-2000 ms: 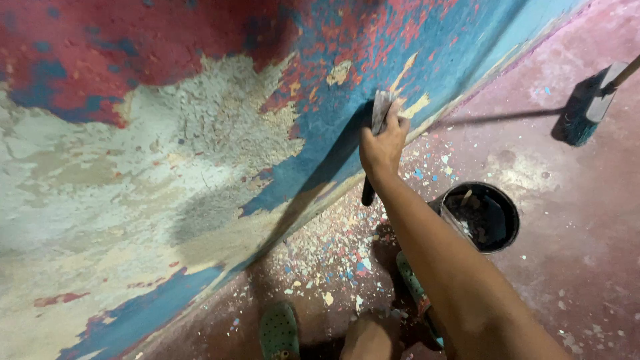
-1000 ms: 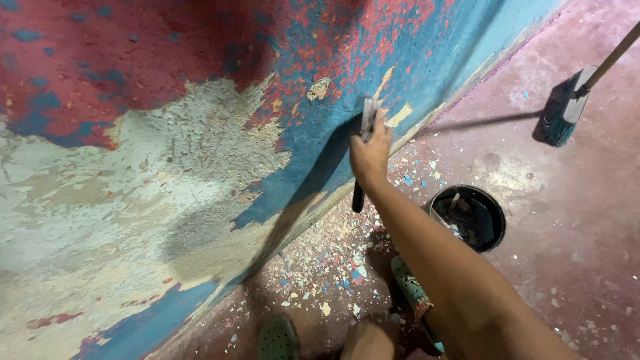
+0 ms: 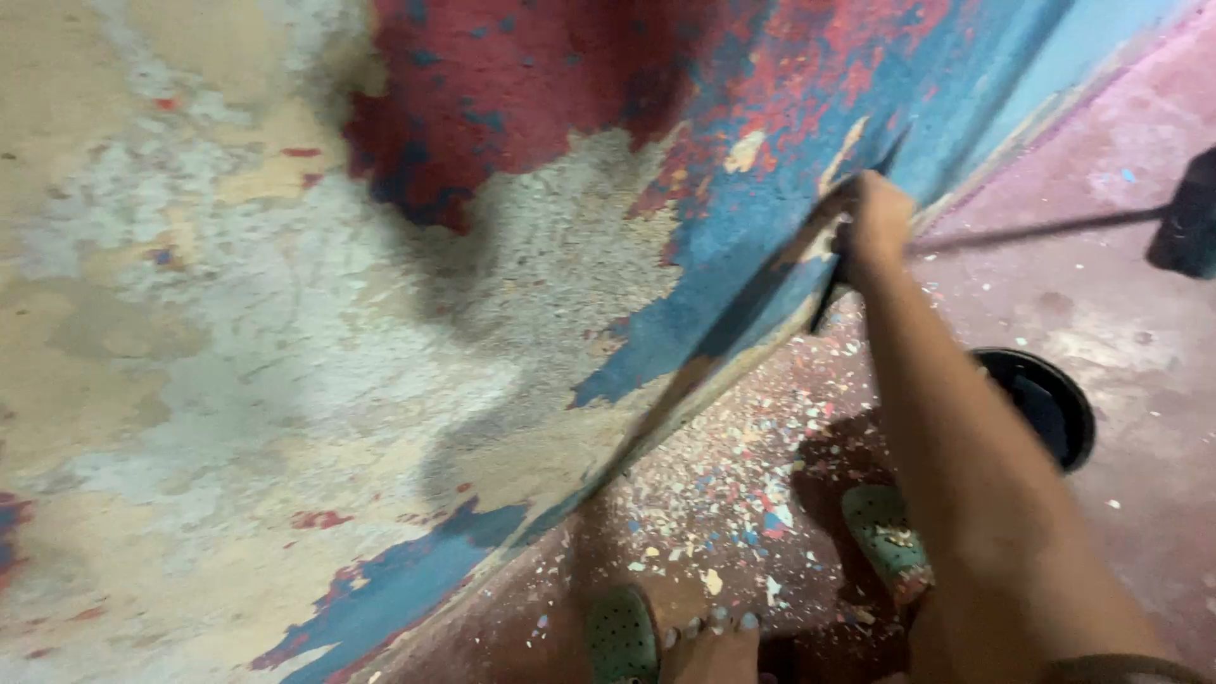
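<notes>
My right hand (image 3: 879, 228) is closed around a scraper with a dark handle (image 3: 826, 299), whose lower end sticks out below the fist. Its blade is blurred and mostly hidden by the hand, against the lower part of the wall. Blue and red paint flakes off this wall (image 3: 532, 256), and large areas of bare beige and grey plaster show to the left of the hand. A pale scraped strip (image 3: 843, 152) lies just above the fist. My left hand is out of the picture.
Paint chips (image 3: 722, 484) litter the reddish floor along the wall base. A black bucket (image 3: 1078, 418) stands right of my forearm. A dark broom or brush head (image 3: 1187, 223) is at the right edge. My feet, by green perforated footwear (image 3: 622, 632), are at the bottom.
My right hand, with the scraper, has moved on the wall, and its grip has turned so that the blade no longer shows clearly. The view has shifted towards the left.
</notes>
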